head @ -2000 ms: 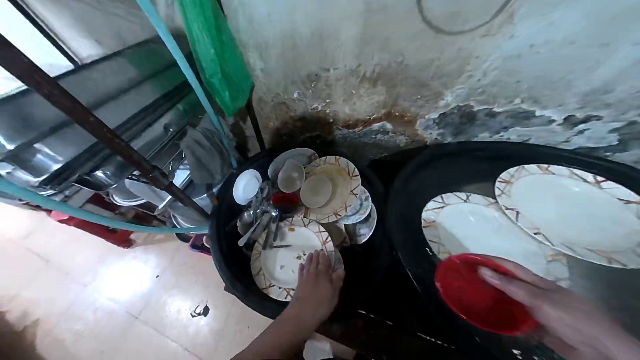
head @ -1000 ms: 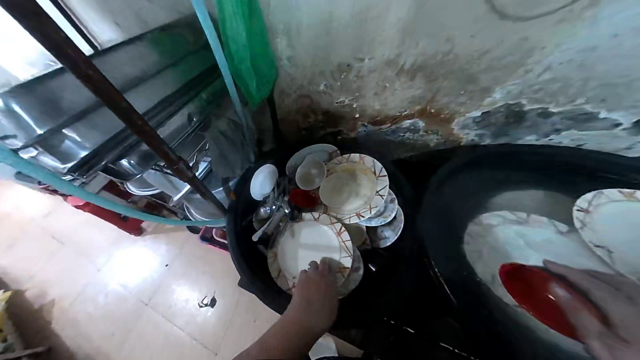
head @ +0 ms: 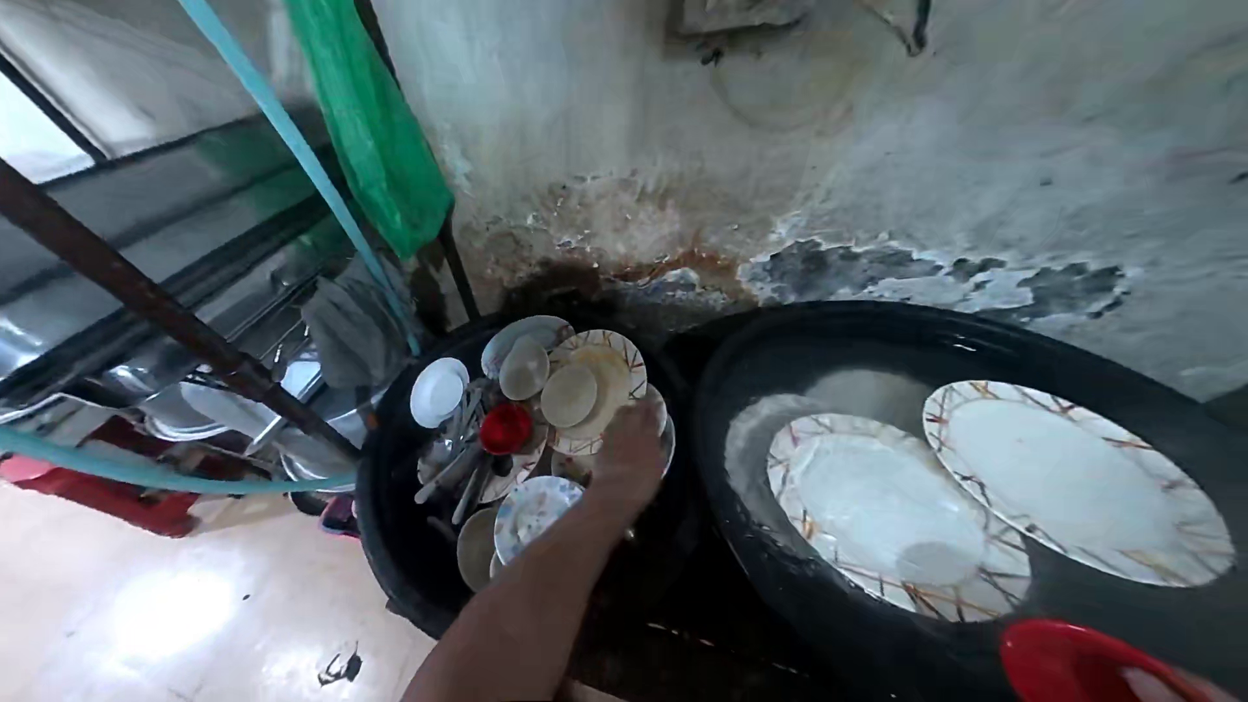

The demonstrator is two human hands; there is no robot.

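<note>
My left hand [head: 634, 439] reaches into the left black tub [head: 390, 546] and touches the patterned plate [head: 619, 366] at its right side; whether the fingers grip it is hidden. On that plate lies a small pale bowl [head: 568, 395]. A red cup [head: 506, 429], spoons [head: 458, 468], a white bowl [head: 439, 392] and a floral plate [head: 534, 509] lie around it. At the bottom right edge my right hand [head: 1155, 687], mostly cut off, holds a red bowl [head: 1082, 663] over the right tub [head: 726, 487]. Two oval patterned plates [head: 877, 497] [head: 1072, 478] lie in its water.
A peeling wall [head: 877, 175] rises behind both tubs. To the left stand a rusty pole [head: 146, 302], a light blue hose [head: 292, 136], a green plastic bag [head: 380, 136] and a rack of metal pans [head: 195, 409]. A red stool [head: 107, 487] is on the tiled floor [head: 175, 604].
The patterned plate that was under my left hand at the front of the left tub is gone from there, exposing the floral plate. My left hand has moved to the plate farther back.
</note>
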